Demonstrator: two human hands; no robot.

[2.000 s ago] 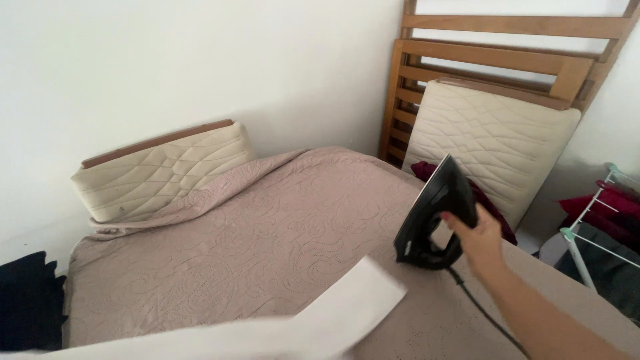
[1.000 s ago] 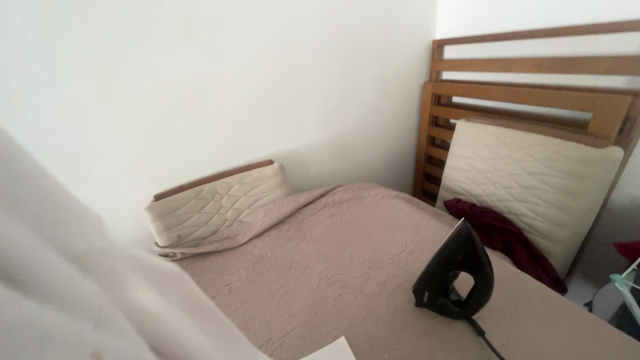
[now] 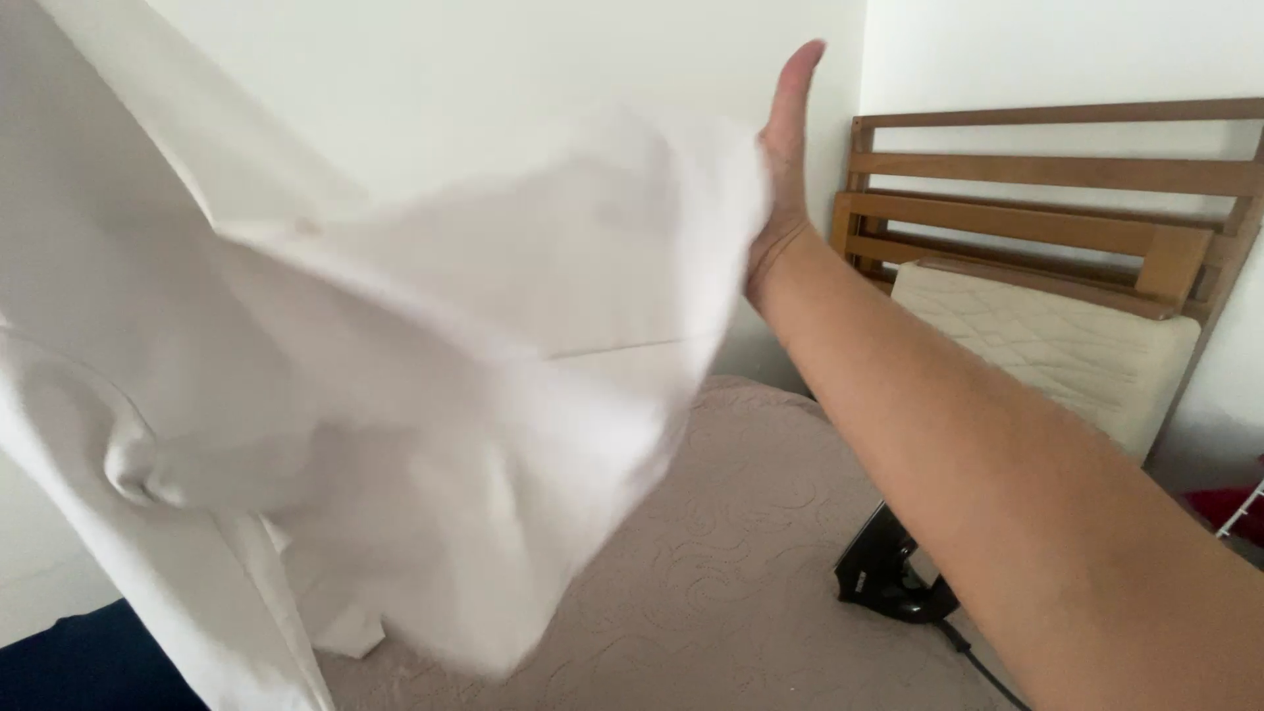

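A white cloth garment (image 3: 444, 415), blurred by motion, hangs spread in the air across the left and middle of the head view. My right hand (image 3: 787, 148) is raised at its right edge, thumb up; the fingers are hidden behind the fabric, so whether they grip it does not show. Below my right forearm, a black clothes iron (image 3: 889, 573) stands on its heel on the pink-brown patterned cover (image 3: 731, 563), partly hidden by the arm. Its cord runs to the lower right. My left hand is out of sight.
Wooden slatted bed frame parts (image 3: 1057, 178) lean on the wall at the right, with a cream quilted pad (image 3: 1047, 346) before them. Dark blue fabric (image 3: 89, 662) lies at the lower left. Part of a white rack (image 3: 1242, 509) with red cloth shows at the right edge.
Two seconds ago my right hand held the iron; it has let go, and the iron stands on the cover. The white cloth, low in the view then, has risen, and my right hand is up beside it.
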